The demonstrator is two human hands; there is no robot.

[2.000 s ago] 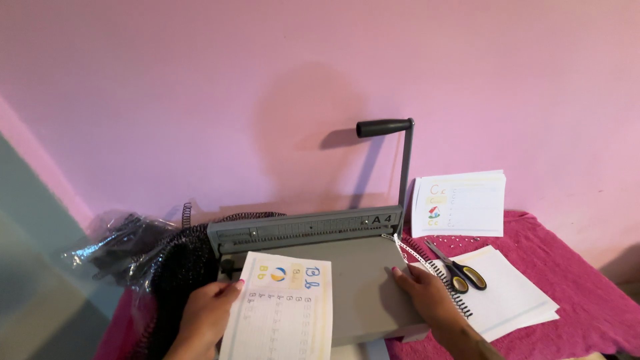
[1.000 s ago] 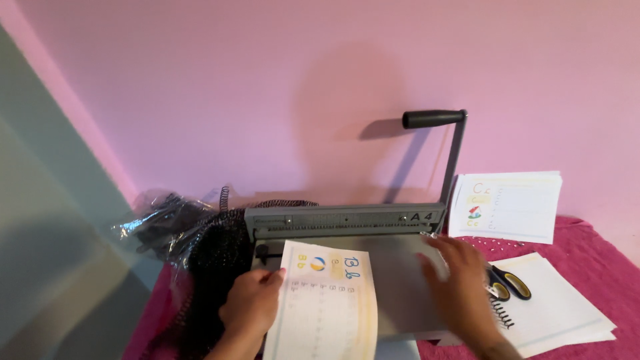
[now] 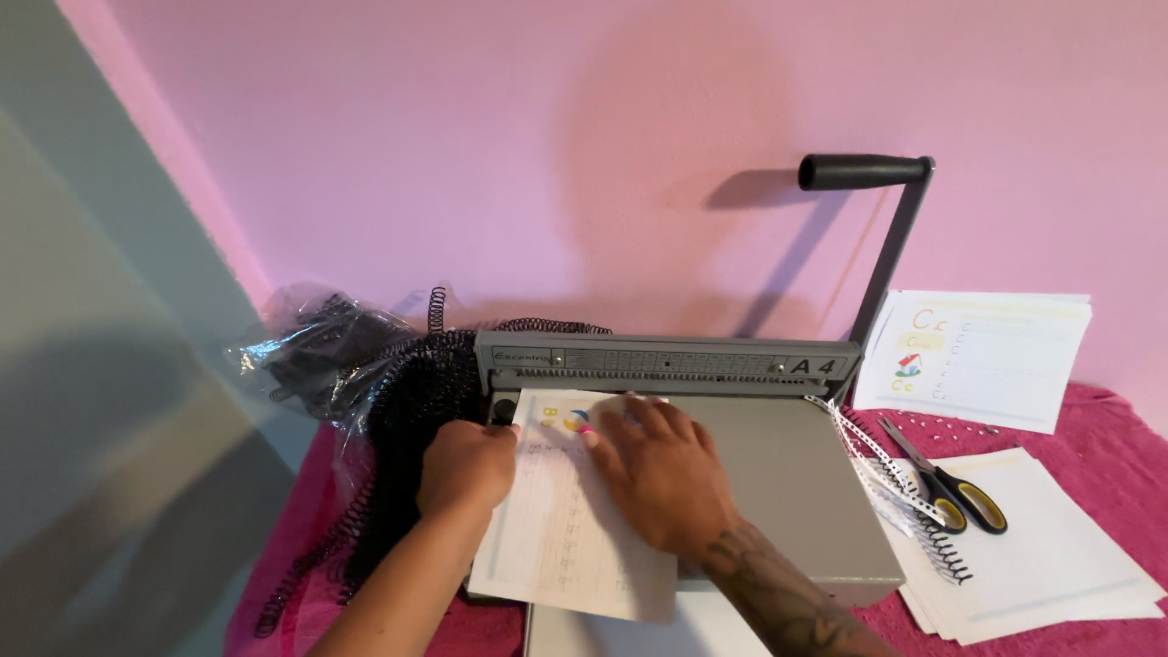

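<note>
A printed worksheet [image 3: 584, 529] with a ball picture lies on the grey bed of a hole-punching binding machine [image 3: 785, 474], its top edge near the punch slot. My left hand [image 3: 470, 465] grips the sheet's left edge between thumb and fingers. Spread flat, my right hand [image 3: 671, 474] rests on the upper right part of the sheet and covers some of the print. The machine's lever, with a black handle [image 3: 862, 172], stands raised at the right. Whether the sheet is one page or several cannot be told.
Black spiral coils [image 3: 411, 411] and a clear plastic bag [image 3: 319, 356] lie left of the machine. At the right are scissors [image 3: 958, 502], punched paper strips [image 3: 853, 438], a paper stack [image 3: 1049, 547] and letter-C worksheets [image 3: 976, 356] leaning on the wall, over a pink towel [image 3: 1095, 465].
The worksheet has moved up onto the bed, toward the punch slot. My right hand has come from the machine's right side onto the sheet; my left hand still holds its left edge.
</note>
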